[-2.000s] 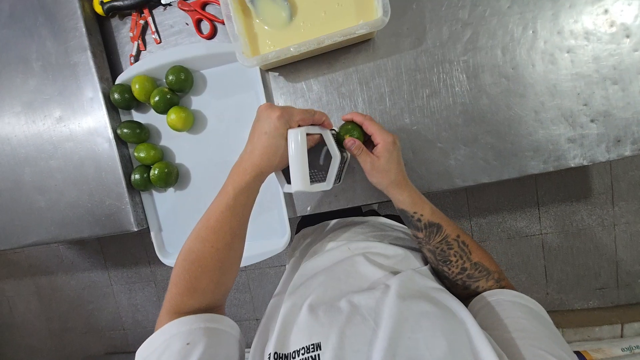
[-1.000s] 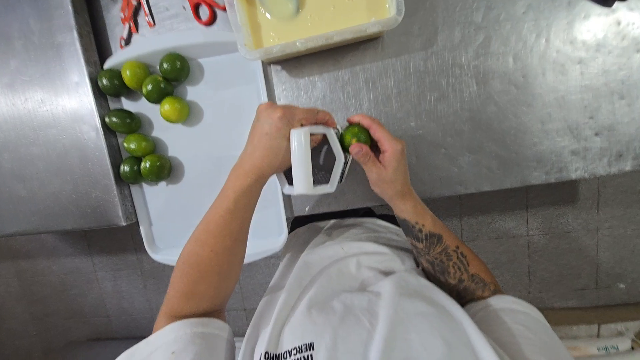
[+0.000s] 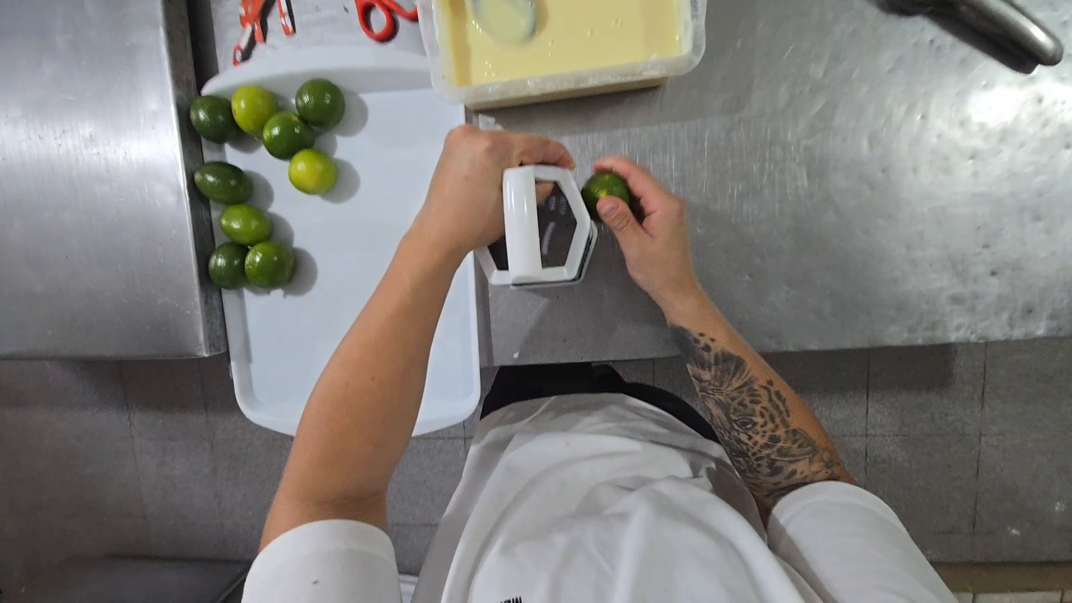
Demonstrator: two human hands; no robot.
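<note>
My left hand (image 3: 481, 188) is closed on a box grater with a white handle (image 3: 523, 226), standing on the steel counter beside the tray; its fingers wrap the far side. In my right hand (image 3: 649, 222) a green lime (image 3: 605, 194) is held between thumb and fingers, against or very near the grater's right face. That face is mostly turned from view, so I cannot tell whether they touch. Several limes, dark green (image 3: 320, 103) and yellow-green (image 3: 312, 172), lie along the left side of a white plastic tray (image 3: 360, 335).
Beyond my hands stands a plastic container (image 3: 569, 74) of pale yellow cream with a ladle or spoon (image 3: 507, 17) in it. Red-handled scissors (image 3: 381, 17) and another red tool (image 3: 255, 25) lie behind the tray. A metal utensil handle (image 3: 1005, 29) is at the far right.
The lime and my right hand have shifted slightly against the grater, and a small gap now shows between my right hand and the grater's top. The view has moved a little.
</note>
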